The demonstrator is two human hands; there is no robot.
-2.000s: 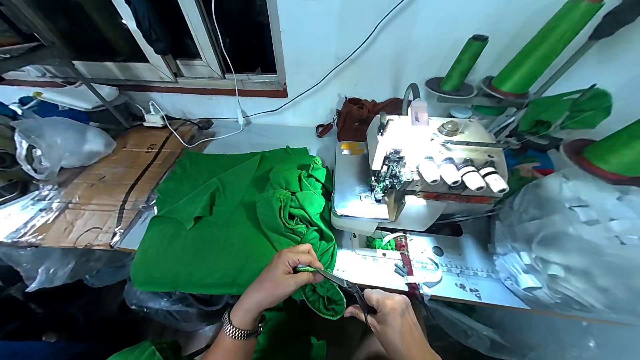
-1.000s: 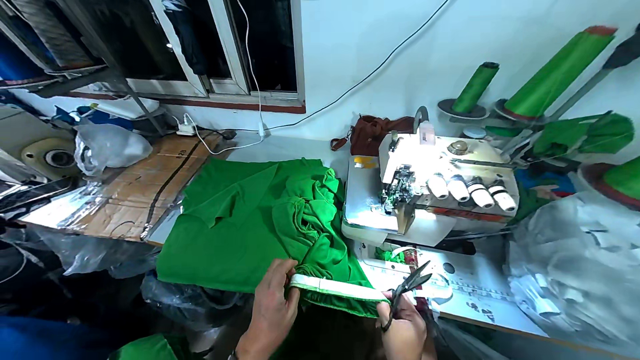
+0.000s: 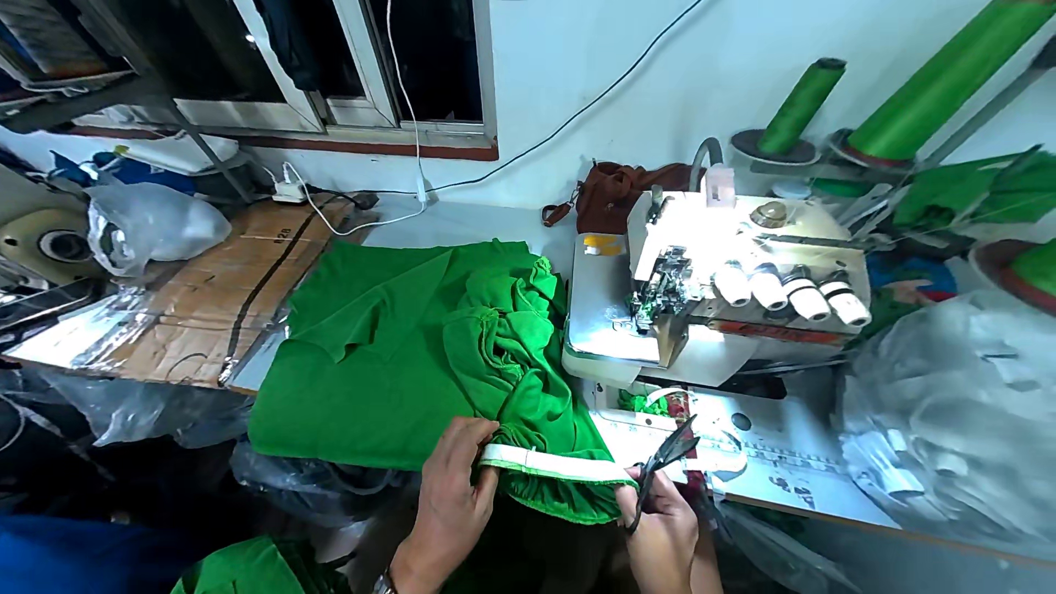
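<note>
A white elastic band (image 3: pixel 557 464) runs along the gathered edge of the green fabric (image 3: pixel 363 371), stretched between both hands at the table's front edge. My left hand (image 3: pixel 454 495) pinches the band's left end, thumb in front. My right hand (image 3: pixel 660 524) grips its right end between thumb and fingers and also holds black scissors (image 3: pixel 664 462), blades pointing up and right, slightly apart. Behind the hands the green fabric lies folded and bunched on the table. The overlock sewing machine (image 3: pixel 742 272) stands just right of the pile, its lamp lit.
Green thread cones (image 3: pixel 804 107) stand behind the machine at the right. A brown cloth pouch (image 3: pixel 615 198) lies behind it. Clear plastic bags (image 3: pixel 965 421) bulge at the right. Flattened cardboard (image 3: pixel 239 289) covers the left table. More green fabric (image 3: pixel 256 569) is low in front.
Two seconds ago the scissors were at the fabric edge between the hands; now they point up and away. The hands have moved apart, with the white band spread between them.
</note>
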